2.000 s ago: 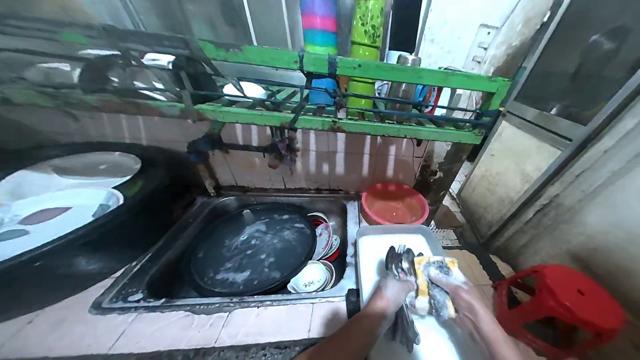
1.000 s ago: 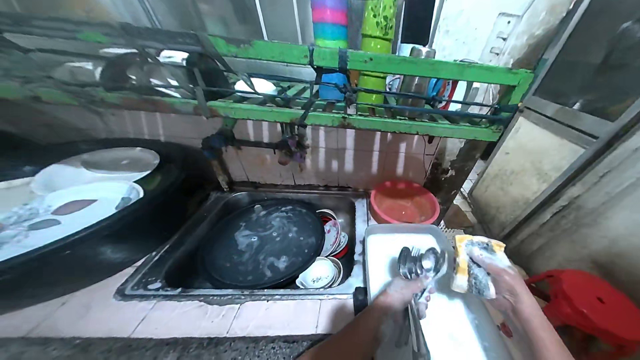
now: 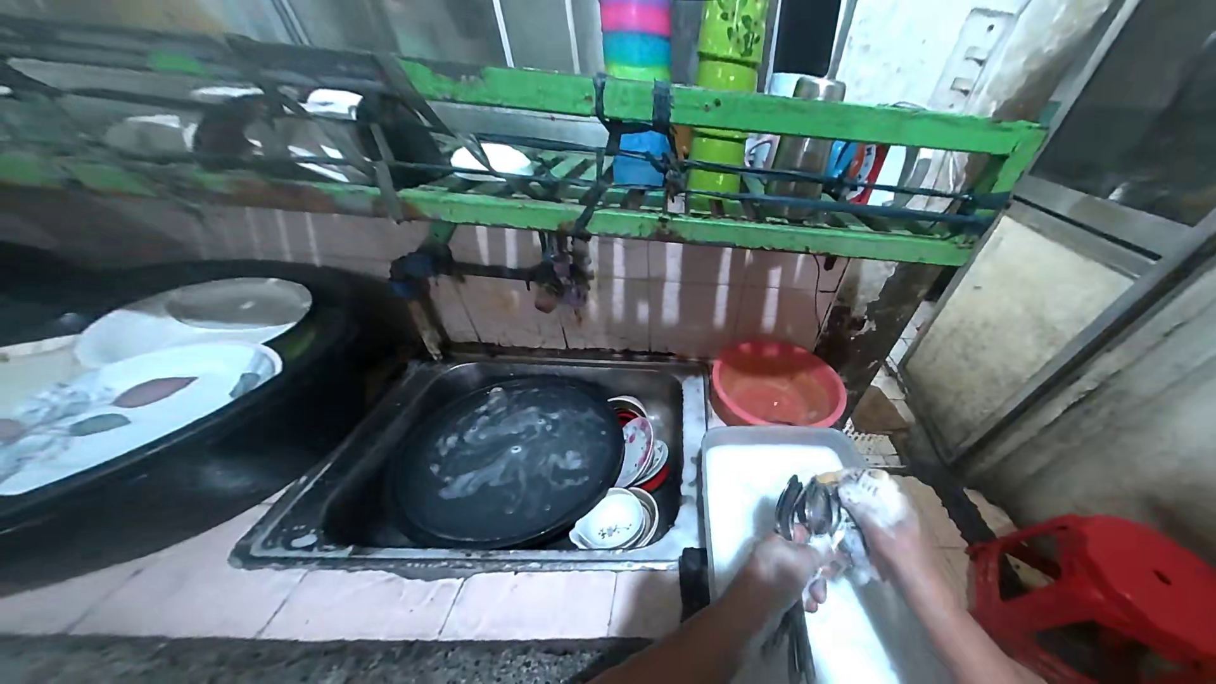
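Note:
My left hand (image 3: 784, 568) grips a bundle of metal spoons and forks (image 3: 817, 508) over a white plastic tub (image 3: 731, 465) with whitish soapy water. My right hand (image 3: 879, 508), covered in suds, presses a foamy sponge (image 3: 829, 478) against the heads of the cutlery. The handles point down toward the near end of the tub. Left of it, a metal sink (image 3: 318, 527) holds a large round black pan or lid (image 3: 513, 461) with suds on it. Small bowls and dishes (image 3: 613, 521) lie at the pan's right side.
A red plastic basin (image 3: 779, 385) stands behind the tub. A red plastic stool (image 3: 1102, 579) is at the right. Plates (image 3: 180, 389) rest in a big black tub (image 3: 313, 418) at the left. A green rack (image 3: 855, 114) with cups and dishes spans the wall above the taps (image 3: 560, 275).
My right hand has moved left with the sponge, which was apart from the cutlery one second ago and now touches it. My left hand still grips the bundle.

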